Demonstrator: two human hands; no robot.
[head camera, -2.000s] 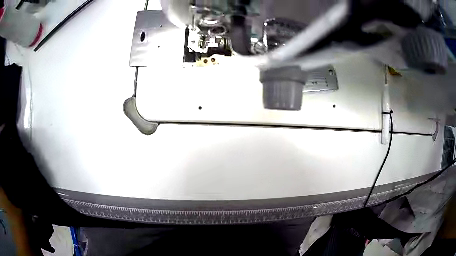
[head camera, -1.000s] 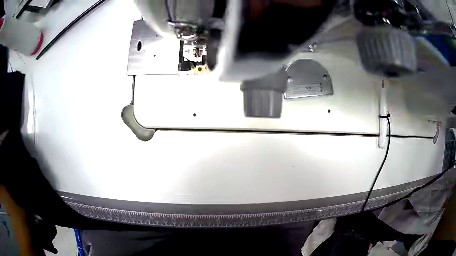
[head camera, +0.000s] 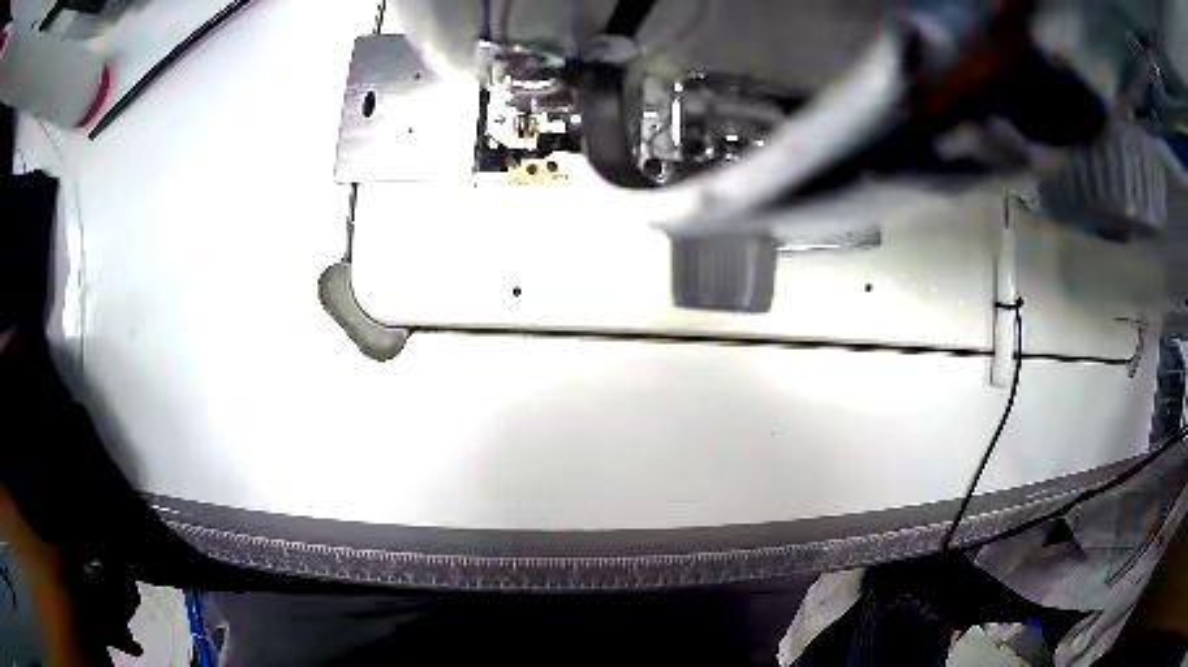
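Note:
The industrial sewing machine's white head is large and blurred across the top right. The metal parts around the needle area show at top centre, beside the shiny needle plate cover. No fabric shows under them. A grey ribbed cylindrical fitting hangs below the head. A thin black cable crosses the right of the white table. Neither my left hand nor my right hand can be made out. A brown, blurred patch at the top right is too unclear to name.
A ruler strip runs along the table's front edge. A white cylinder with a red rim and a black rod are at top left. Pale and dark fabric pieces lie below the table edge at lower right.
The view has shifted, so the machine head and grey fitting appear farther right than one second ago. More metal parts show near the needle. Nothing on the table has visibly moved.

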